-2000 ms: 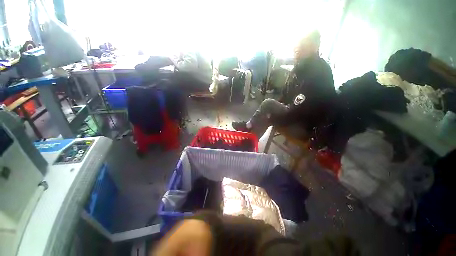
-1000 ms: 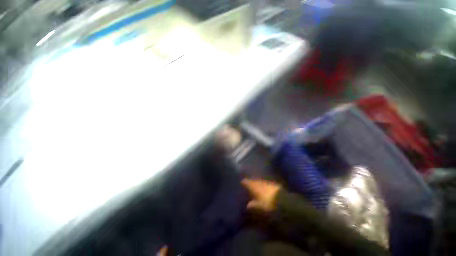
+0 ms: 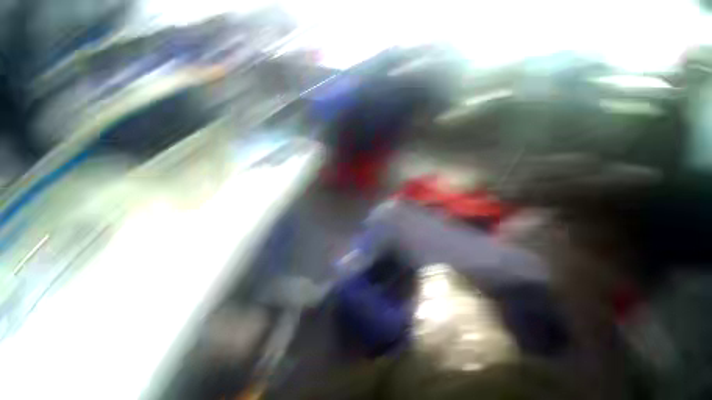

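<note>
The view is heavily blurred. The blue plastic basket stands at the lower middle, with its pale liner along the far side. The shiny padded garment hangs at the basket's near side. Dark fabric lies beside it on the right. An olive sleeve crosses the bottom edge below the garment. A small orange patch at the bottom edge, left of the basket, may be part of my right hand; its grip cannot be made out. My left hand is not in view.
The white machine table runs along the left, with the blurred sewing machine above it. A red plastic basket stands behind the blue one. A red stool with dark cloth is farther off. Bright windows are at the top.
The view has swung up and to the right, so the baskets sit further left and the windows show. My right hand has left the middle of the picture; the dark lap fabric is mostly out of view.
</note>
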